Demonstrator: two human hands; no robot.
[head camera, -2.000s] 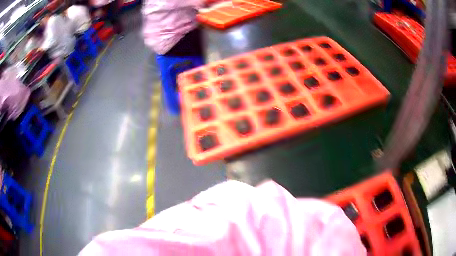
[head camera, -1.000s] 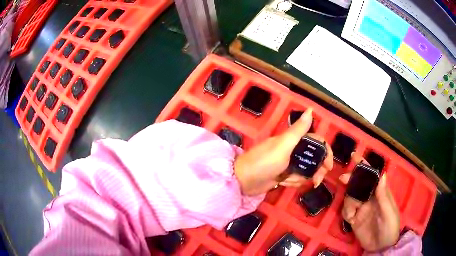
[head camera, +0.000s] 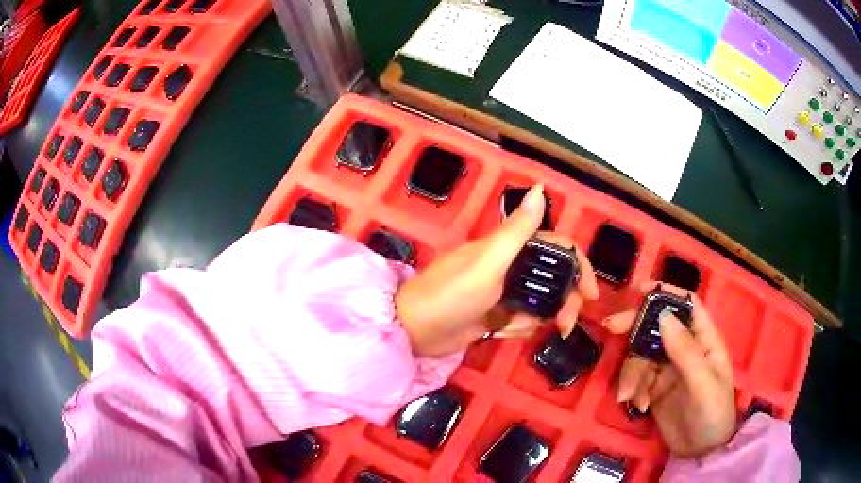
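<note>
My left hand (head camera: 472, 283) holds a smartwatch (head camera: 541, 277) without strap, face up, above the tray; its lit screen shows white text lines and a small purple mark. My right hand (head camera: 687, 377) holds a second smartwatch (head camera: 658, 325), also lit with white marks, with a finger over its screen. Below both hands lies the red-orange foam tray (head camera: 483, 209) with rows of square pockets. Several dark watches sit in it, such as one (head camera: 436, 174) at the back. Two pockets at the right hold no watch. My left sleeve covers part of the tray.
Another filled red tray (head camera: 142, 174) lies at the left, near a metal post (head camera: 321, 47). Behind the wood-edged strip (head camera: 604, 184) lie a loose white sheet (head camera: 599, 104), a small printed card (head camera: 455, 36), a thin black pen (head camera: 738, 156) and an instrument panel (head camera: 722, 47).
The view has turned from the aisle to the tray at my hands. The watch in my right hand, dark a second ago, now shows a lit screen with a finger over it.
</note>
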